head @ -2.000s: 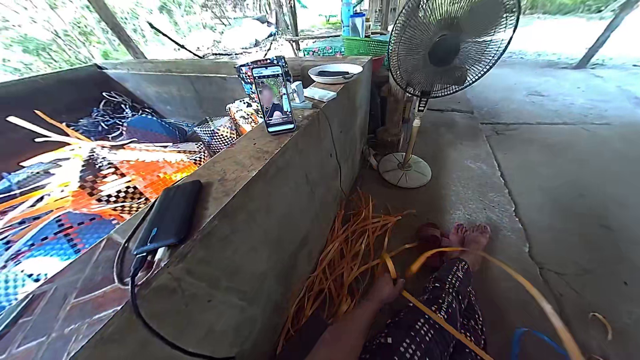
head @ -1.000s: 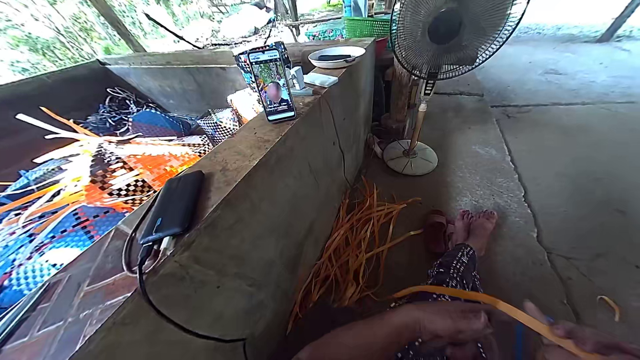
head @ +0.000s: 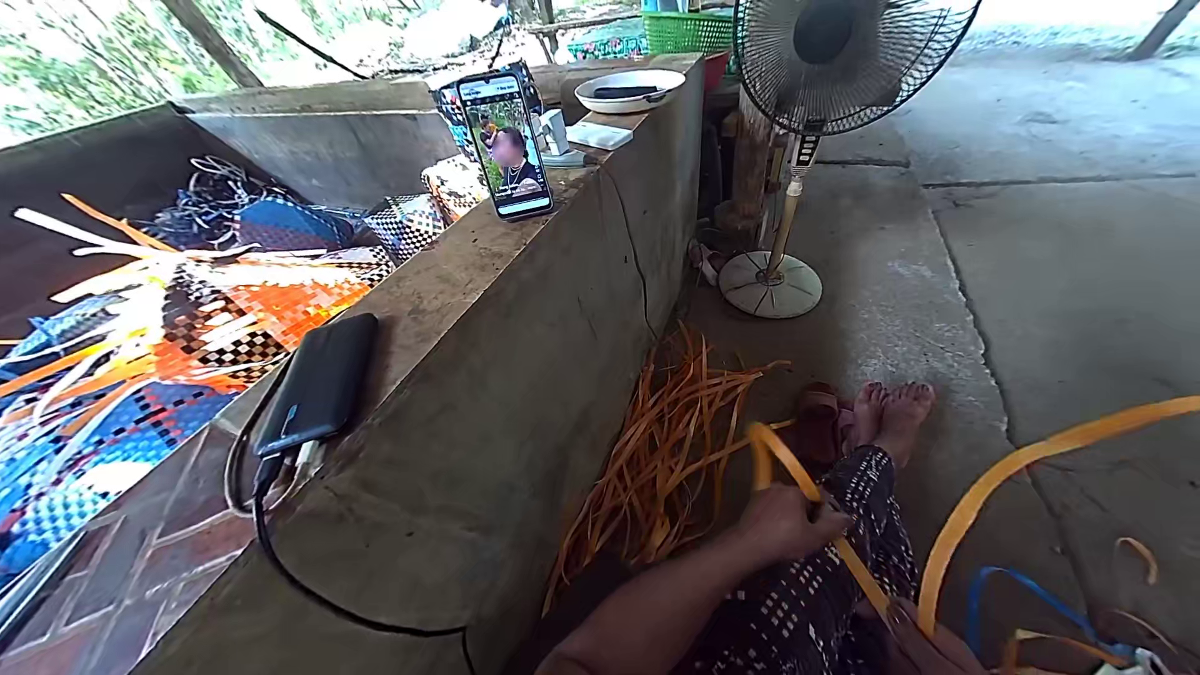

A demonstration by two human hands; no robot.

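Observation:
My left hand (head: pixel 792 525) is closed on an orange plastic strip (head: pixel 858 572) above my lap, and a bend of the strip stands up over the fingers. Lower down, at the bottom edge, my right hand (head: pixel 923 642) pinches the orange strip too. From there a long end arcs up to the right edge of the view. A heap of loose orange strips (head: pixel 656 469) lies on the floor against the low wall, left of my feet. A blue strip (head: pixel 1022 581) curves beside my right hand, which is partly cut off by the frame.
On the low concrete wall (head: pixel 450 291) are a power bank (head: pixel 323 384) with cables, a propped smartphone (head: pixel 506 145) and a white dish (head: pixel 630 91). Woven plastic baskets (head: pixel 272 319) lie behind the wall. A pedestal fan (head: pixel 773 281) stands ahead, and sandals (head: pixel 816 422) lie by my feet.
My left hand has risen from low over my lap, with a bend of the strip now above it. The right-hand end of the strip now arcs higher.

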